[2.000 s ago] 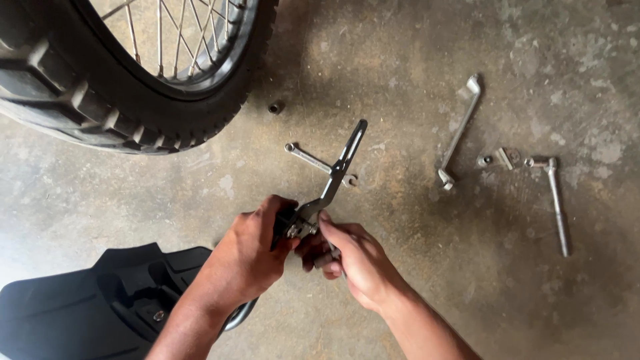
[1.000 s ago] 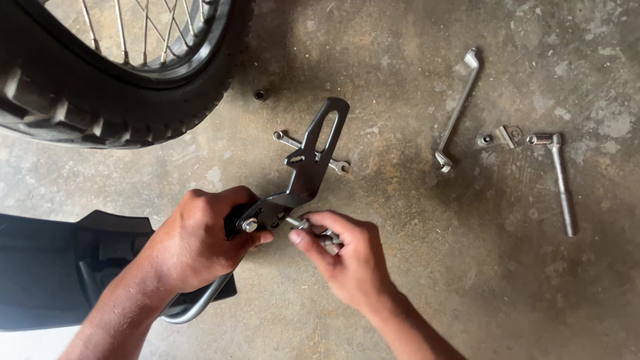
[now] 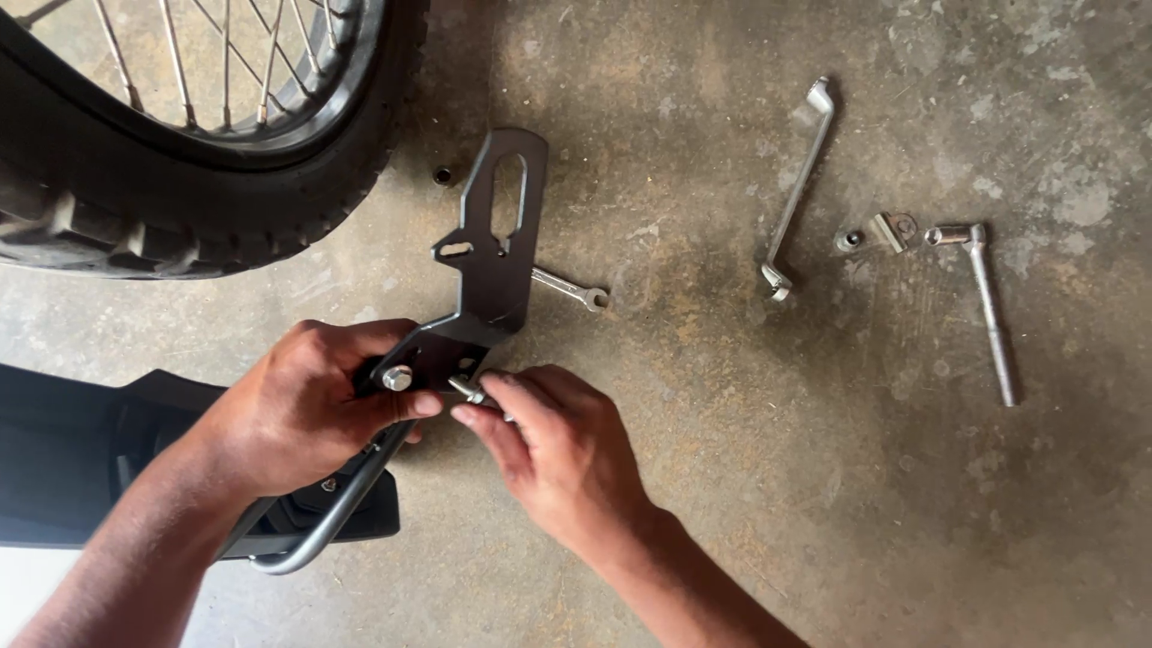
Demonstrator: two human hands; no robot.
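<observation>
My left hand (image 3: 315,409) grips the lower end of a black slotted metal bracket (image 3: 495,297), where a hex bolt (image 3: 397,377) sits with its head facing up. Between the thumb and fingers of my right hand (image 3: 562,450) is a second bolt (image 3: 467,389), its tip close to a hole at the bracket's lower edge; whether it touches cannot be told. A bent metal tube (image 3: 328,517) runs below my left hand, over a black plastic fender (image 3: 72,459). The rest of what my right fingers hold is hidden.
A knobby tire (image 3: 207,211) with a spoked wheel fills the upper left. On the concrete floor lie a combination wrench (image 3: 567,288) partly under the bracket, a socket (image 3: 442,175), an offset box wrench (image 3: 801,184), a nut (image 3: 849,238), a metal clip (image 3: 889,232) and an L-shaped socket wrench (image 3: 990,315).
The bracket, edge-on two seconds ago, has turned so its flat face shows. My right hand has brought the bolt out into sight at the bracket's lower edge.
</observation>
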